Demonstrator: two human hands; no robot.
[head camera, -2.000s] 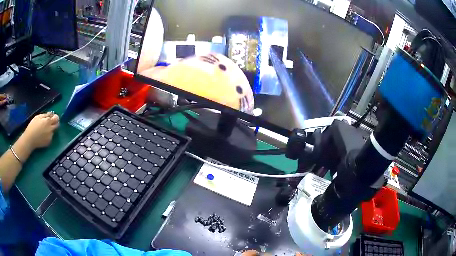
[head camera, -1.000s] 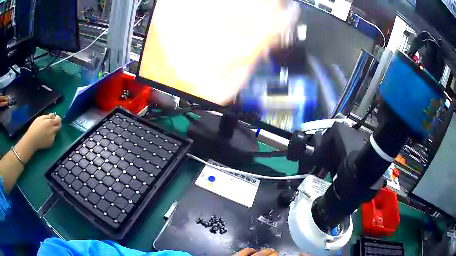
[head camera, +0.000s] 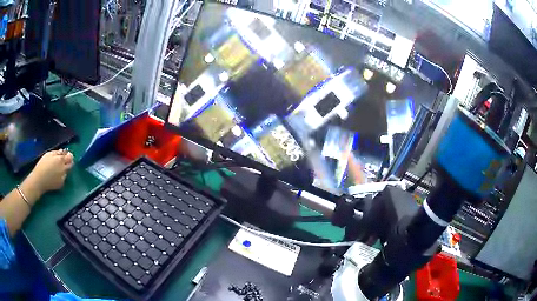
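Note:
The monitor (head camera: 277, 88) shows several magnified parts, blue-white with dark squares and tan areas, some with white print. The pile of small black parts (head camera: 246, 290) lies on the dark work mat (head camera: 221, 271), cut by the lower edge. The black microscope (head camera: 406, 238) with a blue top stands at the right, its white ring light (head camera: 347, 285) partly cut off below. Neither of my hands is in the picture; only a bit of blue sleeve (head camera: 79, 298) shows at the bottom left.
A large black component tray (head camera: 138, 226) sits left of the mat. A white label card (head camera: 265, 251) lies on the mat. Red bins (head camera: 147, 141) stand behind the tray and right of the microscope. A white cable crosses behind the mat. Another person's hand (head camera: 52, 170) rests at left.
The view has tilted up, so the mat and parts pile sit lower. The fingers seen at the bottom edge are gone from view. The monitor now shows several parts instead of a large fingertip.

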